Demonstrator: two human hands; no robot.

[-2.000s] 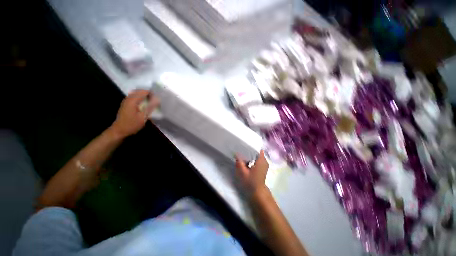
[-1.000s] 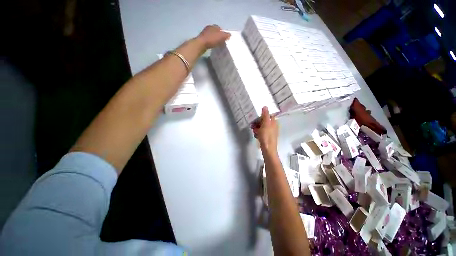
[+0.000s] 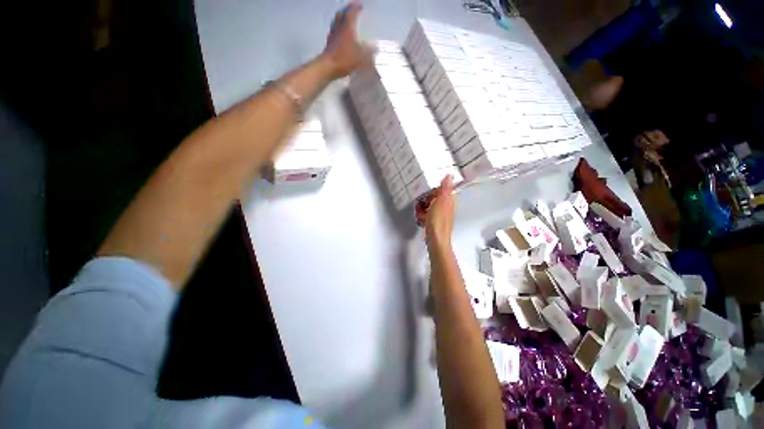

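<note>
A row of filled white cartons (image 3: 404,126) stands on the table just left of a larger block of cartons (image 3: 503,100), with a narrow gap between them. My left hand (image 3: 343,42) is at the row's far end, slightly blurred, its fingers raised and apart. My right hand (image 3: 437,209) presses against the row's near end, its fingertips at the end face. A shorter group of cartons (image 3: 303,155) stands left of the row, partly hidden behind my left forearm.
Open cartons (image 3: 616,297) lie jumbled over purple bottles (image 3: 553,377) at the right. A dark red cloth-like thing (image 3: 601,188) lies near the table's right edge. The white table's (image 3: 335,310) left edge borders a dark area. A person's hand (image 3: 605,90) shows beyond the table.
The row carried between both hands two seconds ago now stands by the block. Since one second ago, my left hand has opened and lifted its fingers; my right hand stays at the near end.
</note>
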